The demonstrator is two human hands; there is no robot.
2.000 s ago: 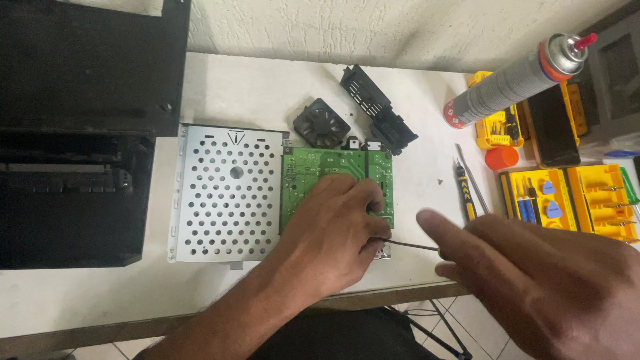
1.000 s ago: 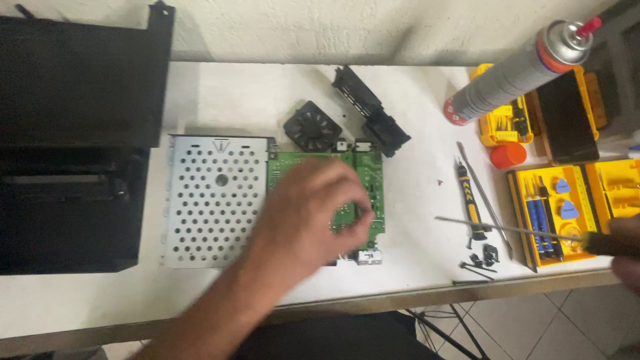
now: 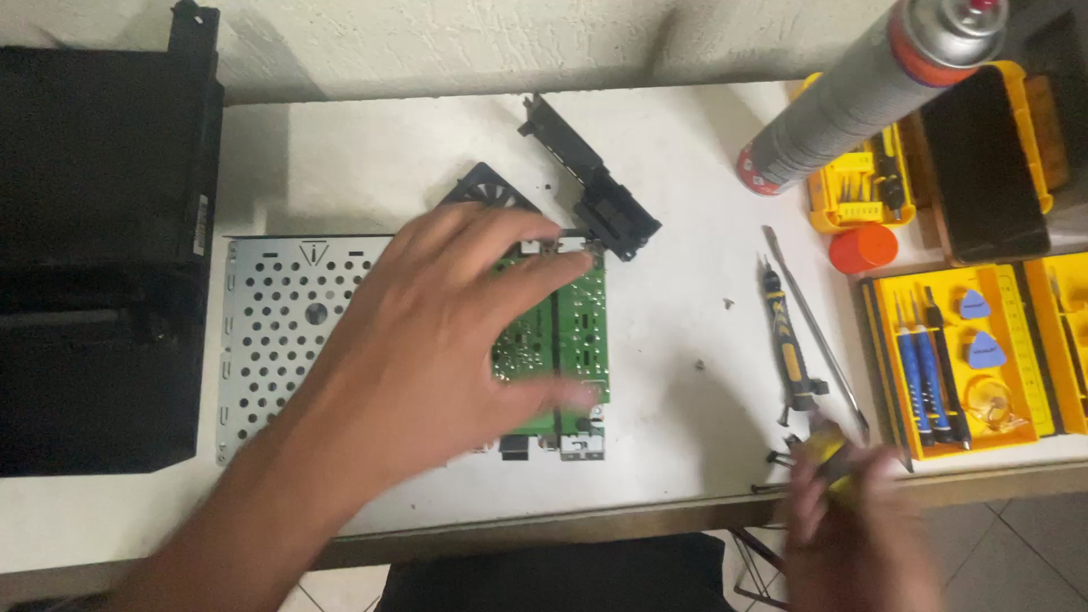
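Note:
A green circuit board [image 3: 586, 340] joined to a perforated metal cover [image 3: 289, 340] lies on the white table. My left hand [image 3: 442, 323] spans the board from above, fingers spread, nothing seen in its grasp; whether it touches the board is unclear. Blurred at the table's front edge, my right hand [image 3: 850, 518] is closed around a yellow and black tool handle [image 3: 829, 459]. A black and yellow precision screwdriver [image 3: 789, 340] and a thin metal rod tool [image 3: 816, 327] lie just beyond it. Small screws [image 3: 728, 303] rest right of the board.
Behind the board are a black fan [image 3: 489, 187] and a black plastic bracket [image 3: 595, 178]. A spray can [image 3: 867, 93], red cap [image 3: 864, 248], dark phone-like slab [image 3: 986, 170] and yellow tool case [image 3: 960, 357] stand right. A large black casing [image 3: 102, 255] fills the left.
A second ago a thin metal shaft was visible extending from my right hand; the hand is now lower, near the table edge. My left hand's fingers have spread wide over the board.

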